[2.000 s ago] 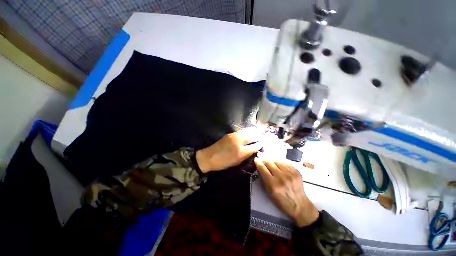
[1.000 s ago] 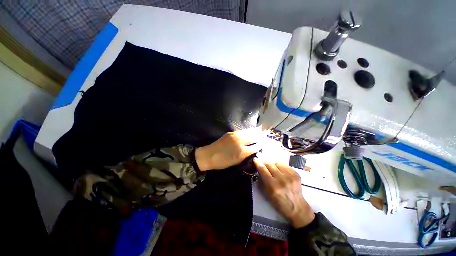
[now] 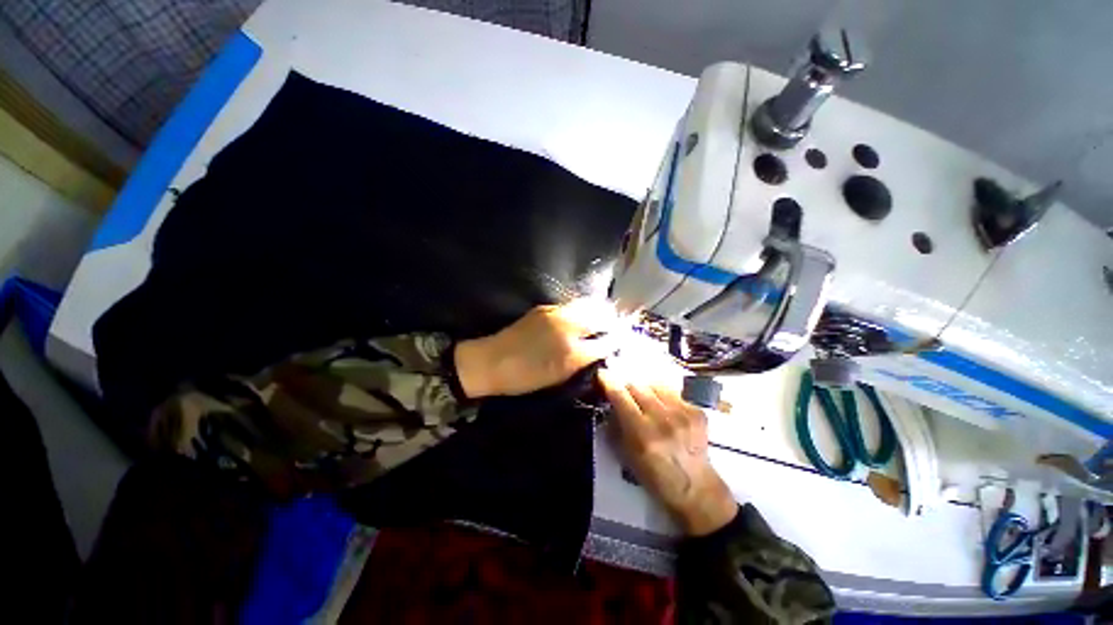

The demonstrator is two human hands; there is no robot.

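Note:
A large black garment panel [image 3: 391, 208] lies over the white table, left of the sewing machine [image 3: 781, 208], and hangs over the front edge. My left hand [image 3: 531, 350] rests on the cloth just before the needle area, fingers pressing it. My right hand [image 3: 659, 433] is close beside it, fingertips on the cloth edge near the small dark piece at the needle. The fingertips of both hands nearly meet. The lamp glare hides the needle, the presser foot and the exact grip of the fingers.
Green-handled scissors [image 3: 842, 427] lie right of my right hand, beside pale curved strips [image 3: 913, 454]. Blue-handled snips [image 3: 1011, 552] lie at the table's right end. The machine head stands over the work. Blue material [image 3: 297, 556] shows below the table at the left.
The camera view has shifted, so the whole scene sits differently in the picture. Both hands stay at the needle area; the panel's lie on the table looks nearly the same.

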